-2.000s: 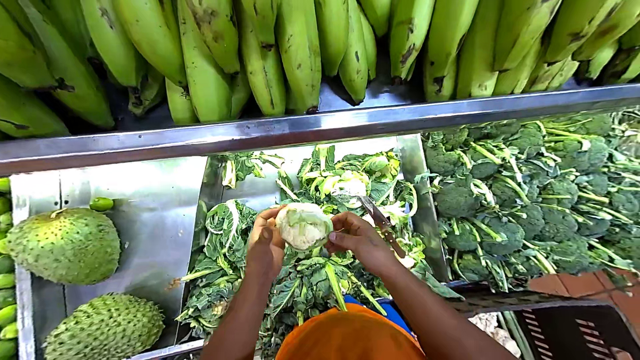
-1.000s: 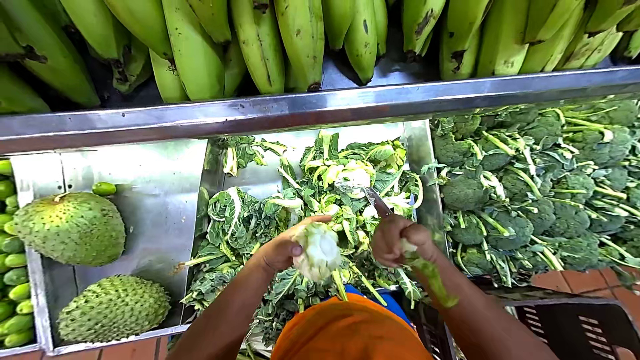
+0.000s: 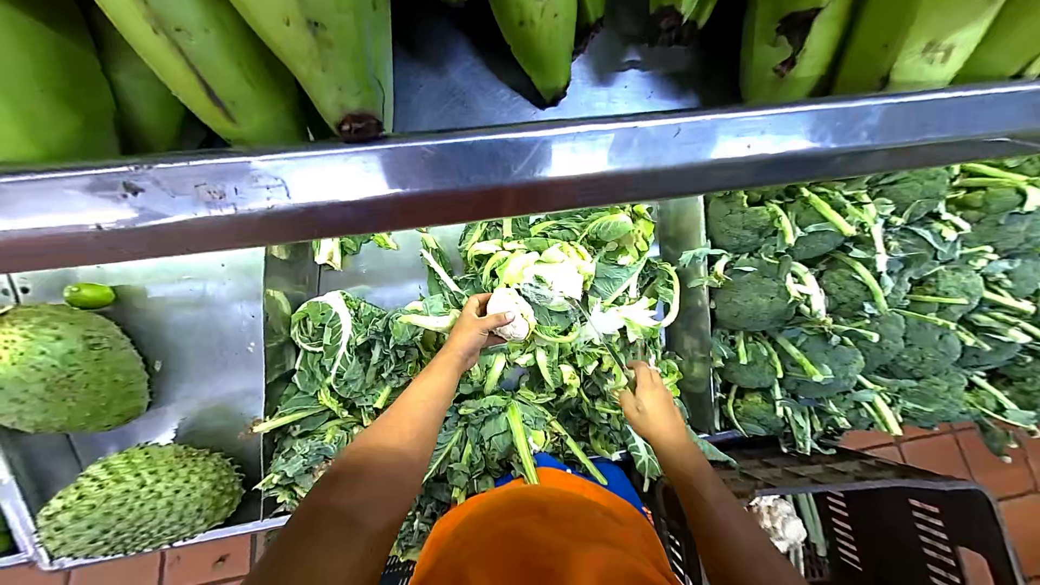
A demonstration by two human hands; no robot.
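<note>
My left hand (image 3: 478,329) holds a small trimmed cauliflower head (image 3: 512,315), thumb on its near side. My right hand (image 3: 648,400) grips a knife (image 3: 600,335), its blade slanting up and left toward a larger cauliflower (image 3: 556,272). That cauliflower lies among leaves just beyond the small head. Loose cauliflower leaves and stalks (image 3: 349,382) lie heaped in the metal bin around and below both hands. The knife's handle is mostly hidden in my right fist.
Broccoli heads (image 3: 751,301) fill the space right of a metal divider (image 3: 686,325). Two soursops (image 3: 138,500) sit at the left. Green plantains (image 3: 317,49) rest above a metal shelf edge (image 3: 487,175). A black plastic crate (image 3: 902,520) stands lower right, holding a cauliflower (image 3: 778,520).
My left hand has moved the small head forward, beside the larger cauliflower. The green piece in my right hand a second ago no longer shows there. The view has shifted closer to the shelf edge.
</note>
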